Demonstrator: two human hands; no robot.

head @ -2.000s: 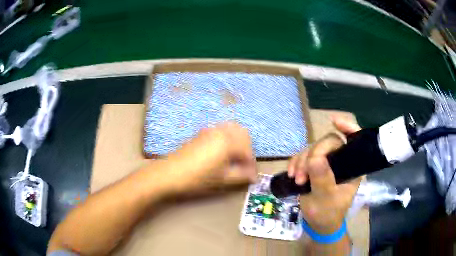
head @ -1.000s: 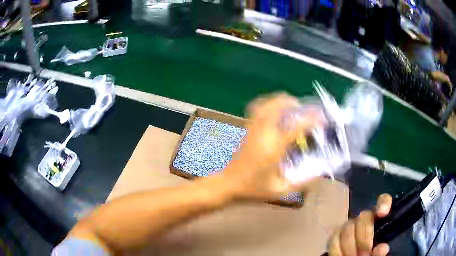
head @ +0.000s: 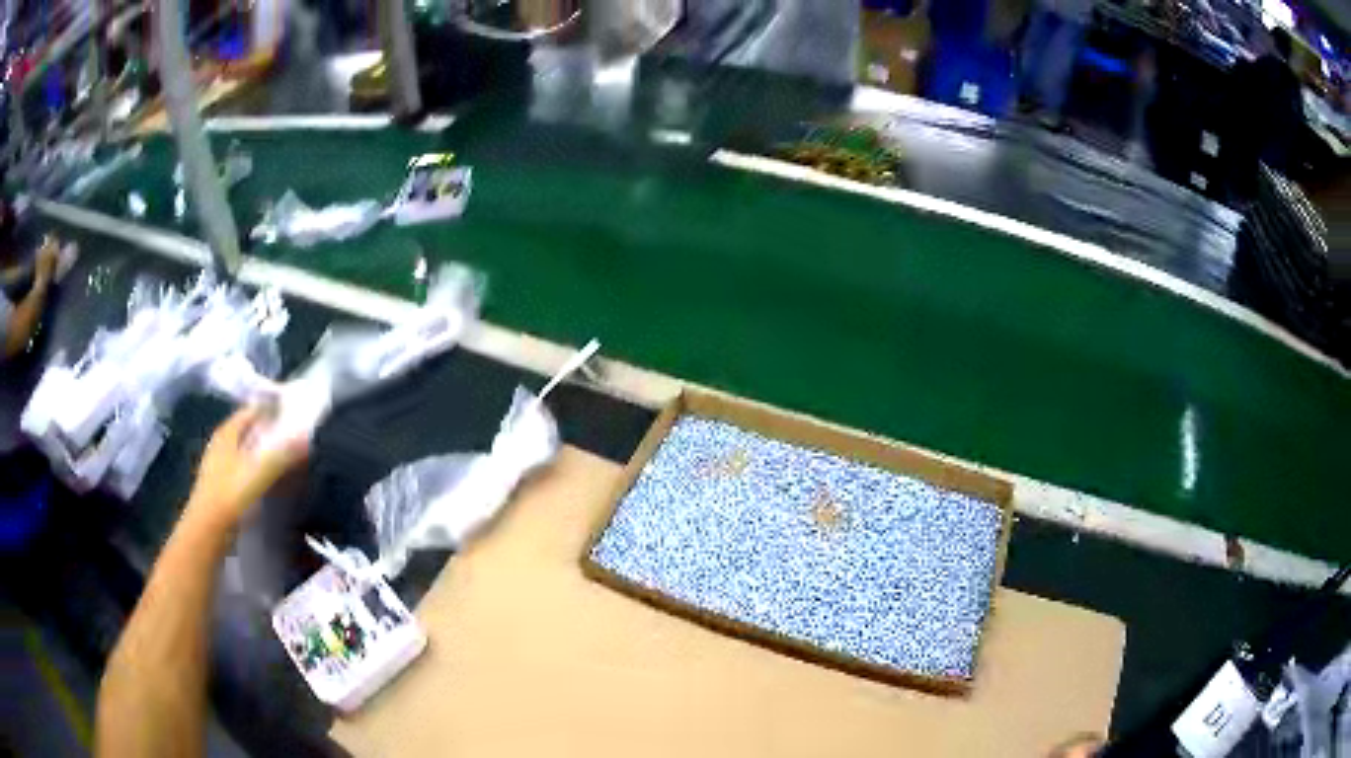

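Observation:
A white socket housing point(head: 348, 637), open side up with a green and yellow board inside, lies at the left edge of the cardboard mat point(head: 548, 652). Its cord in a clear bag point(head: 474, 481) trails up and right. My left hand point(head: 245, 459) is at the left, blurred, with its fingers closed on a bagged white cord point(head: 393, 348). What hangs below the hand is too blurred to tell. Only a sliver of my right hand point(head: 1079, 748) shows at the bottom edge. The screwdriver's white label point(head: 1215, 718) shows beside it at lower right; its grip is cut off.
A cardboard tray point(head: 800, 652) of small silvery-blue screws stands on the mat. Bagged white units point(head: 148, 370) are piled at left. Beyond runs a green belt point(head: 919, 326) with another white unit point(head: 433, 190) on it. A person's arm point(head: 30, 304) shows at the far left.
The view has turned left. My left hand, which carried a blurred housing over the tray, is now at the left. A housing lies at the mat's left edge. My right hand has nearly left the picture.

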